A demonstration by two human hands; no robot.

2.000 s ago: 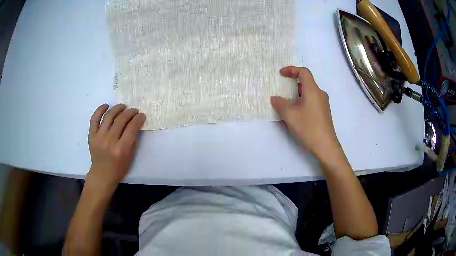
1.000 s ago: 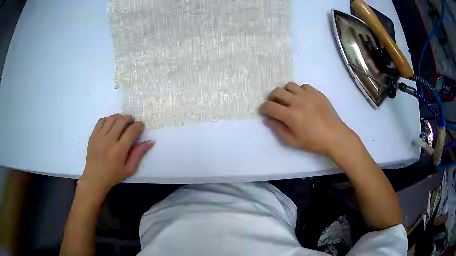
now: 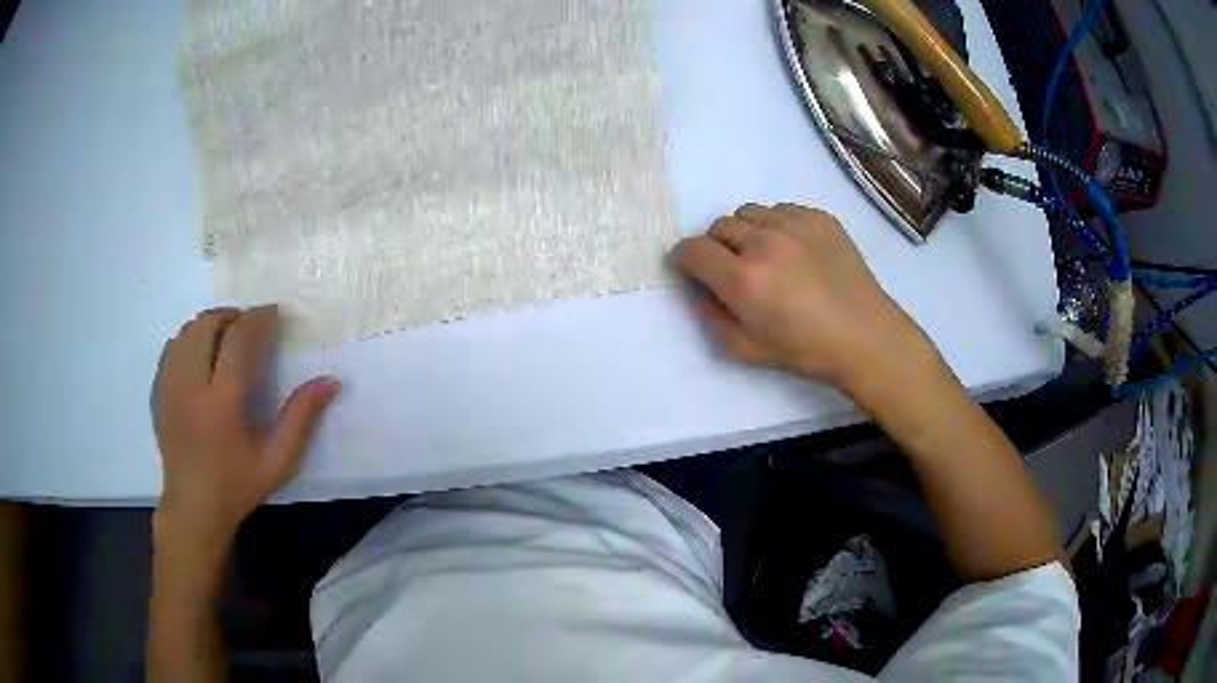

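Observation:
A cream, loosely woven fabric panel (image 3: 434,160) lies flat on the white padded table, its far part cut off by the top edge of the view. My left hand (image 3: 224,400) rests at its near left corner, thumb apart from the fingers. My right hand (image 3: 781,287) is at the near right corner, fingers curled with the fingertips at the fabric's edge; whether they pinch it is hidden. The steam iron (image 3: 861,114) lies to the right of the fabric, with its wooden iron handle (image 3: 950,74) on top. No hand touches it.
The white table (image 3: 534,414) has a curved near edge in front of my body. Blue hoses (image 3: 1101,214) run from the iron's rear at the right. A red-and-black box (image 3: 1121,147) stands beyond them. A dark bin with scraps (image 3: 848,594) is below the table.
The view has turned, so table, fabric and iron appear shifted left. My right hand has gone from open around the right corner to curled fingers at it. My left thumb has spread from the fingers.

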